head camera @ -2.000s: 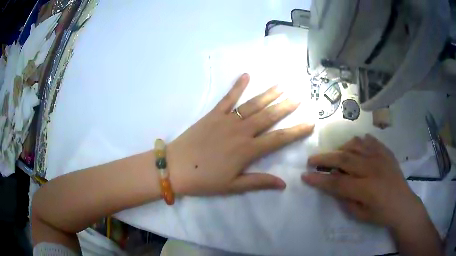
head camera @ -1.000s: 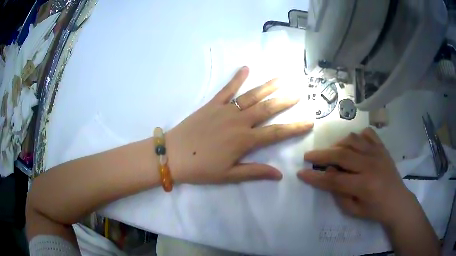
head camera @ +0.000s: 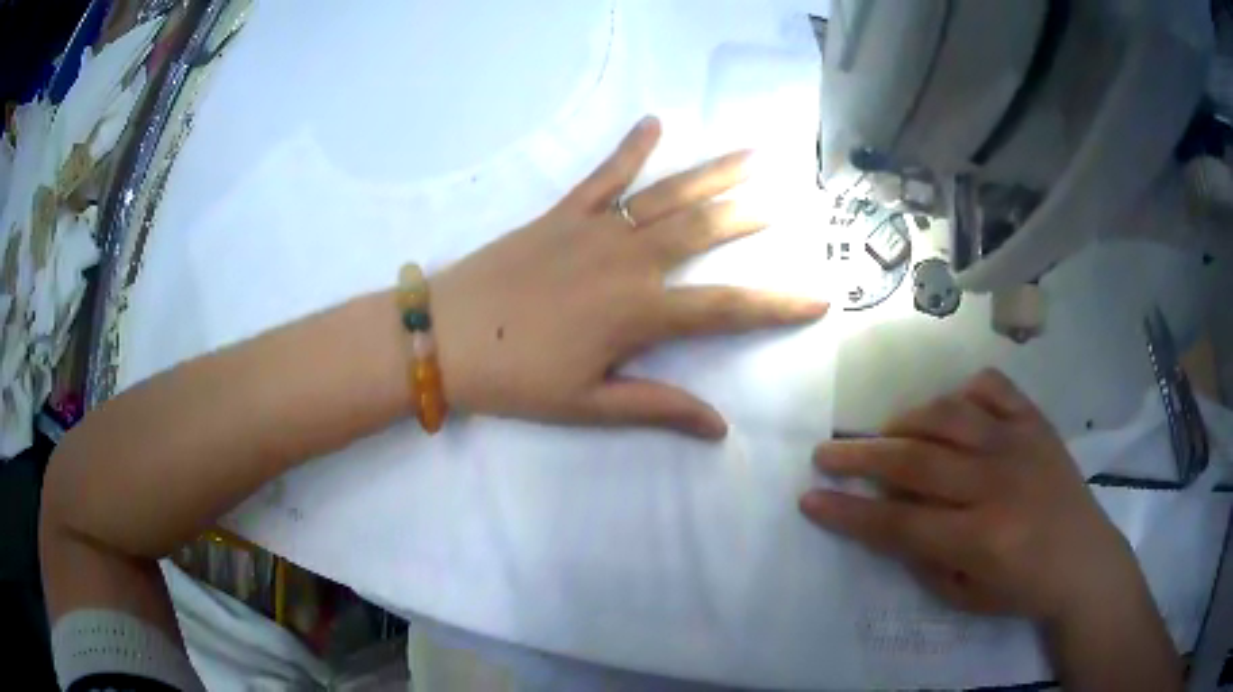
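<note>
A white fabric piece (head camera: 541, 493) lies flat on the white table, with a curved edge behind my left hand. My left hand (head camera: 582, 304) lies palm down on it, fingers spread, fingertips just left of the needle area (head camera: 886, 243). My right hand (head camera: 967, 493) rests palm down with bent fingers at the fabric's right side, below the needle area. Its thumb and index finger are apart; whether they pinch the cloth is unclear. The sewing machine head (head camera: 1007, 122) stands over the lit bed plate (head camera: 920, 358).
Slim metal snips (head camera: 1176, 399) lie at the right, by a white fabric scrap (head camera: 1122, 446). A pile of white cloth with tan pieces (head camera: 47, 257) is at the far left. A yellow frame part (head camera: 281, 595) shows below the table's front edge.
My left hand has slid away from me and a little left, and the fabric has shifted with it, showing its curved edge. My right hand has moved only slightly.
</note>
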